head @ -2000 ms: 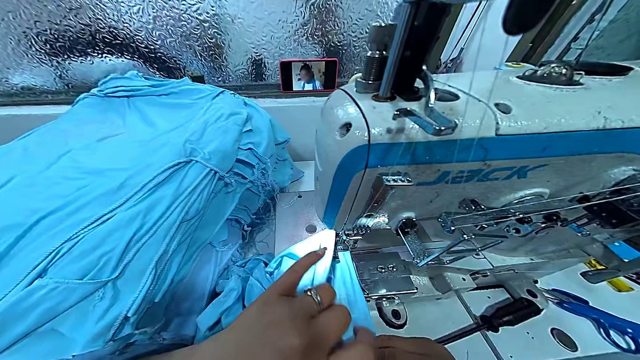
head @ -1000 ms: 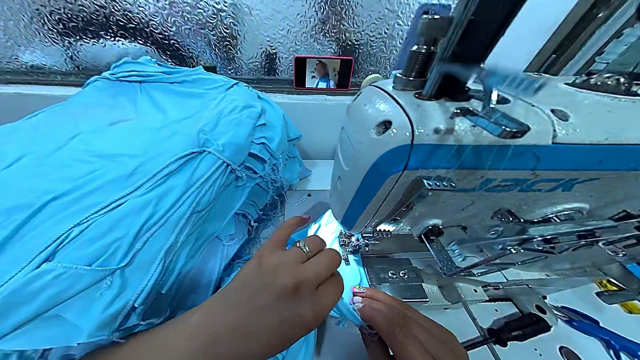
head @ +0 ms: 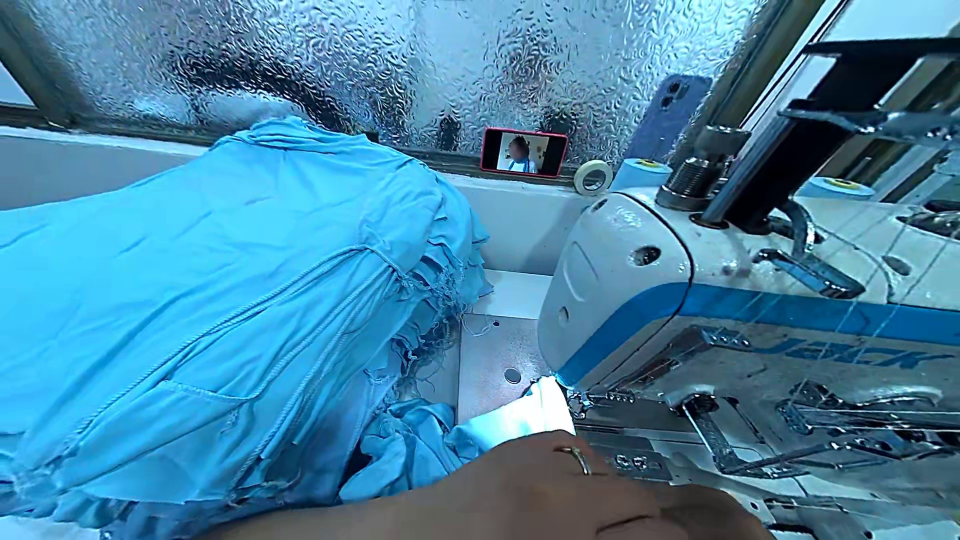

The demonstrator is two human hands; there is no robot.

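Observation:
My left hand (head: 547, 495), with a ring on one finger, lies over light blue fabric (head: 517, 420) just in front of the needle area of a white and blue Jack sewing machine (head: 622, 292). Its fingertips are hidden, so its hold on the cloth cannot be made out. Part of my right hand (head: 712, 514) shows at the bottom edge, against the left one, its fingers also hidden. The fabric's bright edge reaches the presser foot (head: 581, 405). A large pile of light blue garments (head: 225, 300) with cords and frayed edges lies to the left.
Behind the machine, a phone with a lit screen (head: 523, 152) leans on the sill beside a roll of tape (head: 593, 178). Another phone (head: 667, 120) stands by the window frame. Thread cones (head: 641, 174) are behind the machine head. Metal looper arms (head: 720, 442) jut out at the right.
Both hands have moved lower in the picture, and their fingers are now hidden. The view has shifted, showing the tape roll, a second phone and thread cones.

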